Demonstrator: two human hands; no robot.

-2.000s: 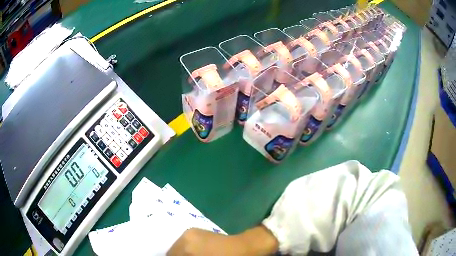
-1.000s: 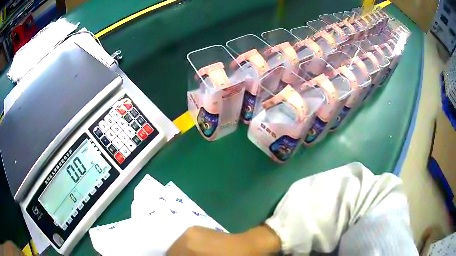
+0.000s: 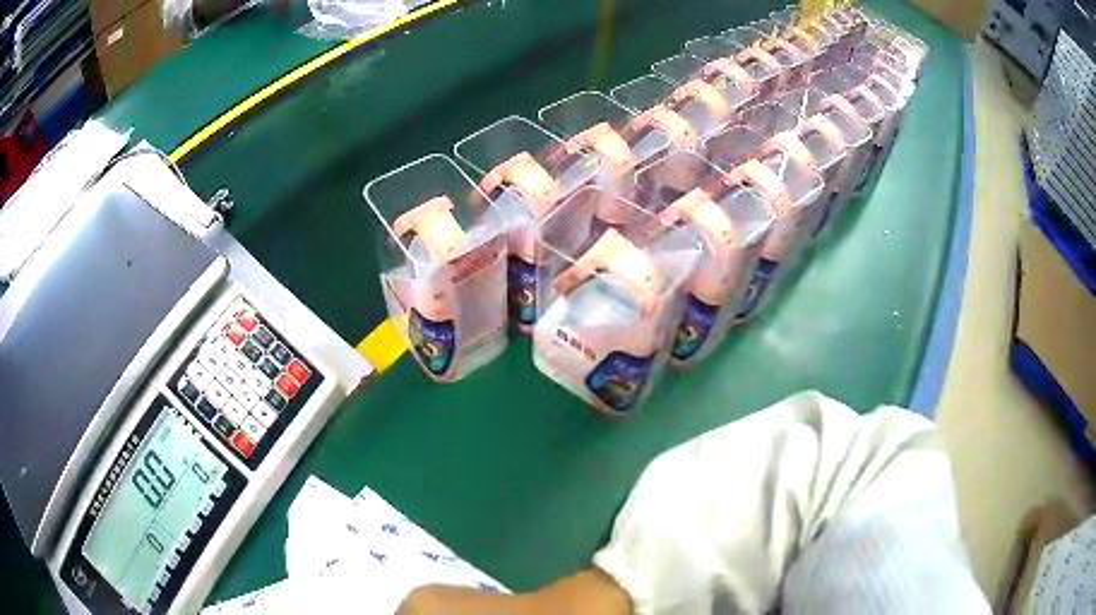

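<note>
The white sticker sheets (image 3: 367, 543) with small blue marks lie in front of the scale. My right hand (image 3: 469, 599) is at their lower right, cut off by the bottom edge; its fingers and anything in them are hidden. My left hand is not in view. The bench scale (image 3: 279, 447) is at the left, its display (image 3: 154, 511) showing 0.0. Its grey weighing pan (image 3: 102, 318) is bare. Clear retail boxes with pink inserts (image 3: 451, 294) stand upright in two rows to the right of the scale.
The rows of boxes run from the centre to the far right. A dark green belt (image 3: 325, 132) with a yellow edge lies behind. A white stack (image 3: 60, 192) is behind the scale, and clear plastic (image 3: 355, 12) lies at the top. Cartons (image 3: 1058, 324) stand beyond the bench at right.
The view has shifted, so scale and boxes appear further left and lower. A bit of a hand seen at the lower left edge one second ago is out of view. My right hand stays by the sheets.
</note>
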